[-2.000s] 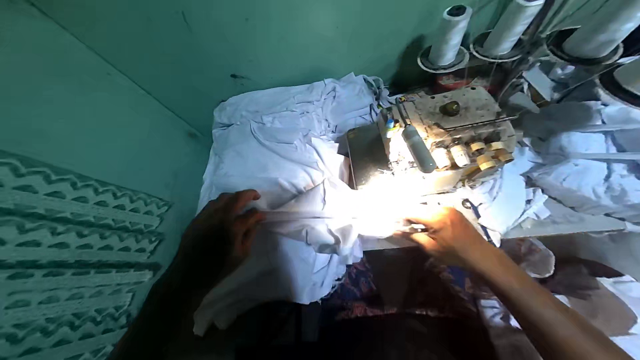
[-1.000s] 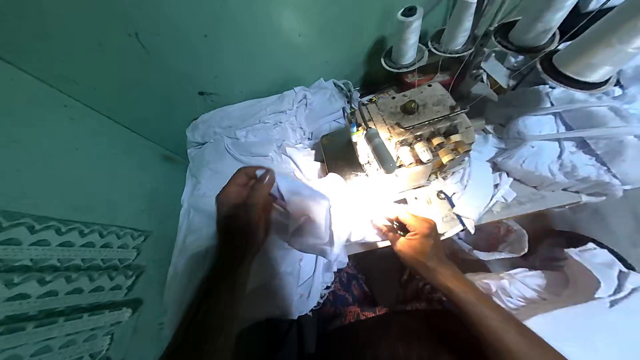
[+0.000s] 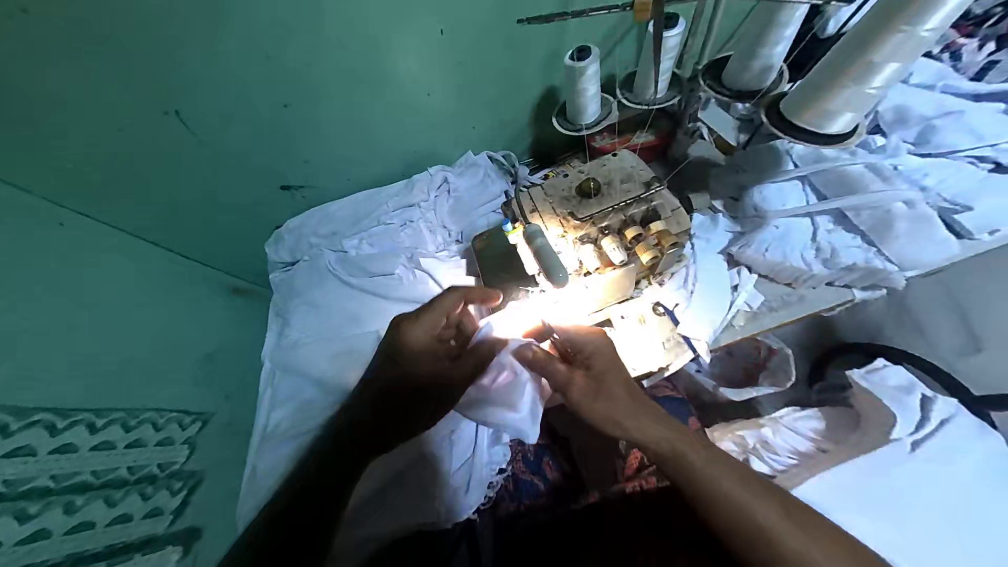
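A piece of white fabric (image 3: 508, 394) hangs between my two hands, just in front of the overlock sewing machine (image 3: 602, 205). My left hand (image 3: 441, 339) has its lower fingers on the fabric, with the index finger stretched toward the machine. My right hand (image 3: 579, 366) pinches the fabric's right side between thumb and fingers; a small dark metal tool, perhaps thread snips, seems to lie in it, mostly hidden. A bright lamp (image 3: 545, 256) lights the needle area, and the glare hides the needle and presser foot. Beneath and left of my hands spreads a pile of white cloth (image 3: 323, 315).
Several white thread cones (image 3: 583, 87) stand behind the machine near the green wall (image 3: 354, 87). White garment pieces (image 3: 827, 213) cover the table at right. Dark-handled scissors or tweezers (image 3: 673, 319) lie at the machine's right edge. More white cloth (image 3: 913, 465) lies at lower right.
My hands have come closer together at the front of the machine. The fabric, stretched between them two seconds ago, now hangs loosely. The view has shifted.
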